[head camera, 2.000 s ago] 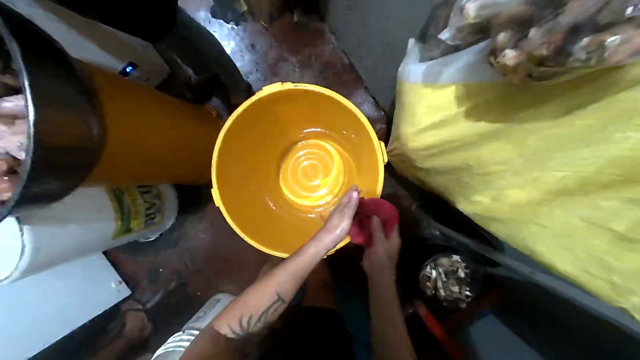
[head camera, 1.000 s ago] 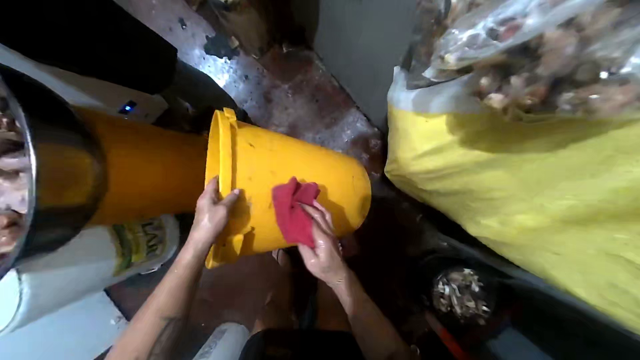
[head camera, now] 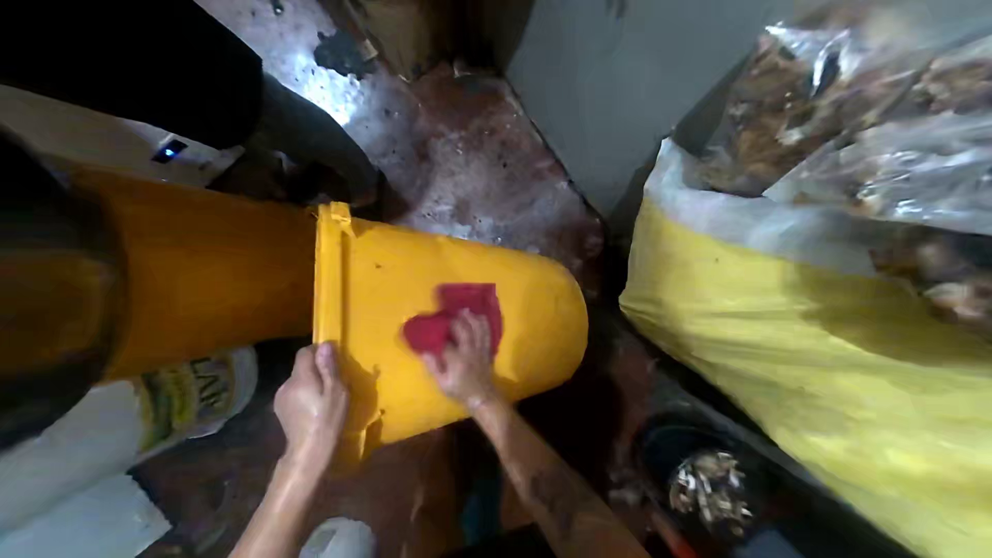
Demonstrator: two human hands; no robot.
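Note:
A yellow plastic bucket [head camera: 535, 310] lies tilted on its side, its rim to the left and its base to the right. My left hand [head camera: 311, 399] grips the rim at the lower left, thumb on the outside. Pressed on the outer wall is a red cloth [head camera: 473, 298], bunched under my right hand [head camera: 463, 356], which is slightly blurred. The inside of the bucket is hidden from view.
At left stand an orange container [head camera: 209, 267] with a dark rim and a white labelled bucket [head camera: 225, 387]. A large yellow sack [head camera: 721, 310] with clear plastic bags [head camera: 914, 163] on top fills the right. A dark bucket of scraps [head camera: 709, 492] sits lower right, and wet floor [head camera: 480, 170] shows above.
Two seconds ago the yellow bucket's opening faced up; it has been tipped onto its side. My left hand has moved to its rim, and the cloth has gone from the rim to the outer wall.

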